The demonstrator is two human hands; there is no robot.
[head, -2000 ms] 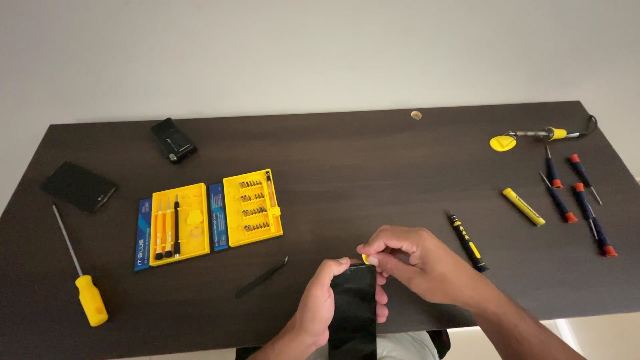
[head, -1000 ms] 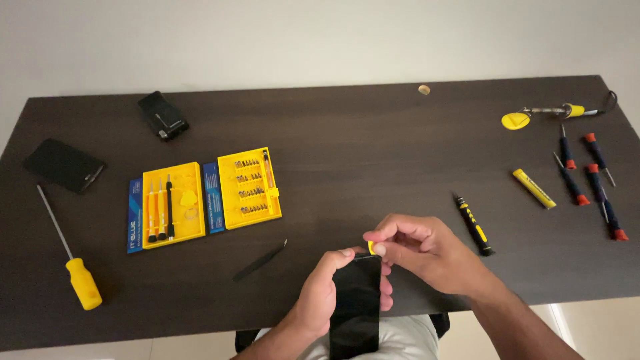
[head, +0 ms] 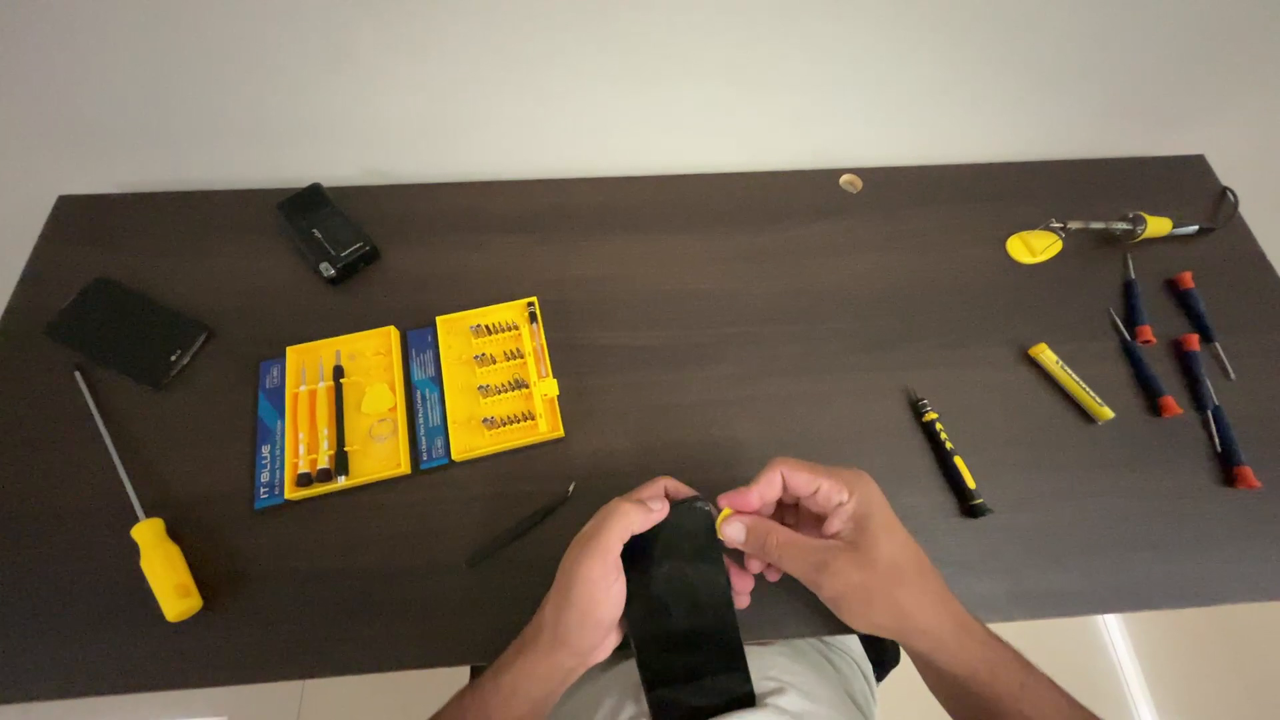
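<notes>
A black smartphone (head: pixel 685 610) lies in my left hand (head: pixel 600 570), which grips it around its left side, with fingertips showing past its right edge. Between the thumb and forefinger of my right hand (head: pixel 830 540) is a small yellow opening pick (head: pixel 723 521), touching or very near the phone's upper right corner. My hands are over the table's front edge. Black tweezers (head: pixel 522 525) lie on the table just left of my left hand. A black and yellow precision screwdriver (head: pixel 948 455) rests to the right of my right hand.
Left on the dark table (head: pixel 700 300) are an open yellow bit kit (head: pixel 500 445), a yellow-handled screwdriver (head: pixel 165 570) and two black devices (head: pixel 130 330) (head: pixel 327 232). At right lie a soldering iron (head: pixel 1150 227), a yellow tube (head: pixel 1070 382) and several blue-red screwdrivers (head: pixel 1145 375).
The yellow pick in my right hand has moved from the phone's top edge to its upper right corner. The phone has tilted in my left hand.
</notes>
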